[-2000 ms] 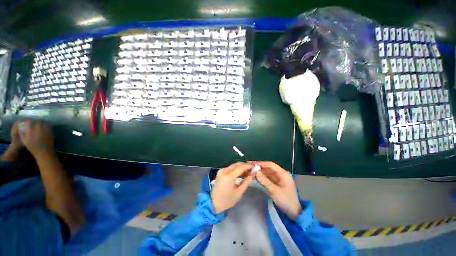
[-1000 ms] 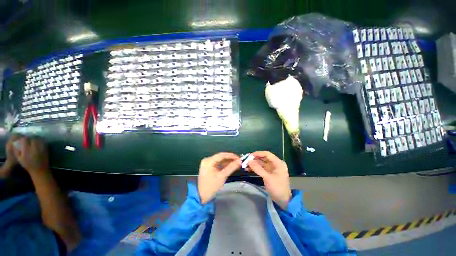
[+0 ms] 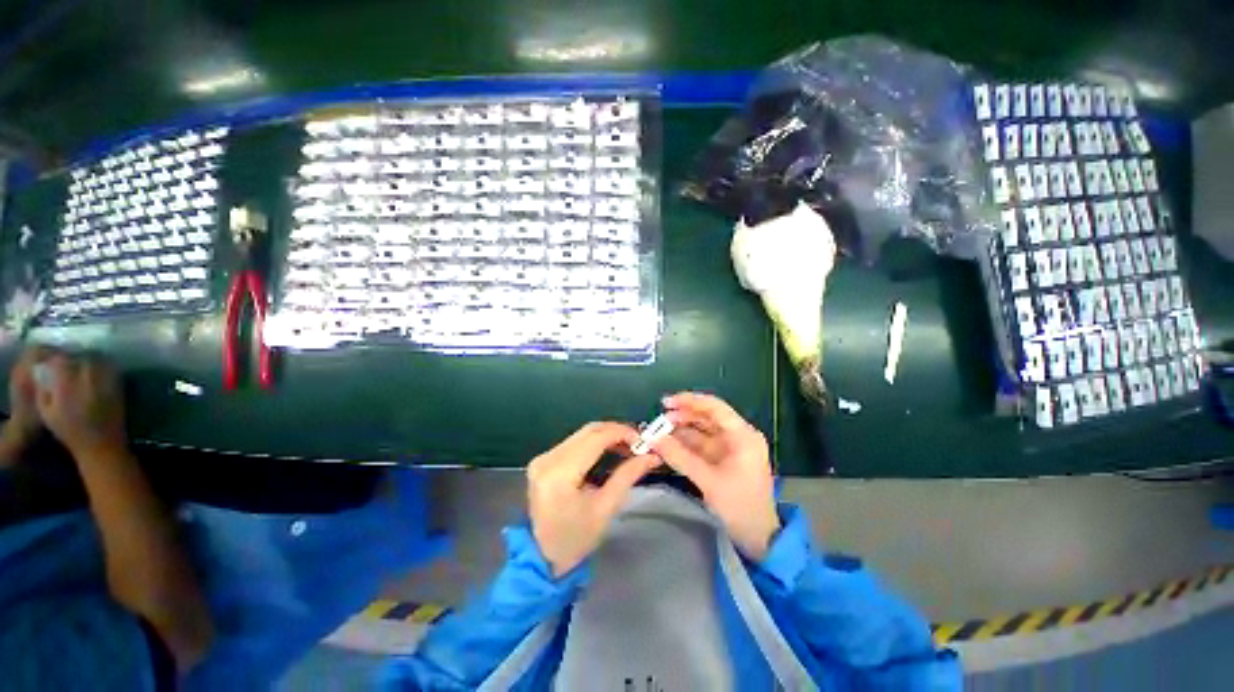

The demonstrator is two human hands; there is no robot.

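My left hand (image 3: 582, 489) and my right hand (image 3: 723, 468) are together over the bench's front edge. They hold a small white housing (image 3: 654, 434) between the fingertips. The housing is tilted, its right end higher, and shows a dark mark. A large clear tray (image 3: 658, 304) with close rows of white pieces lies ahead of my left hand. The fingers hide parts of the housing.
Red-handled nippers (image 3: 248, 331) lie left of the tray, beside a neighbour's tray (image 3: 214, 230). A white-yellow bottle (image 3: 788, 270), clear bag (image 3: 900, 149), white strip (image 3: 896, 341) and right-hand tray (image 3: 1004, 325) lie rightward. A neighbour's hands (image 3: 68, 399) are far left.
The housing was mostly hidden by my fingers; now its long face shows between them, tilted. My hands stay together around it. The small white piece on the bench before them no longer shows.
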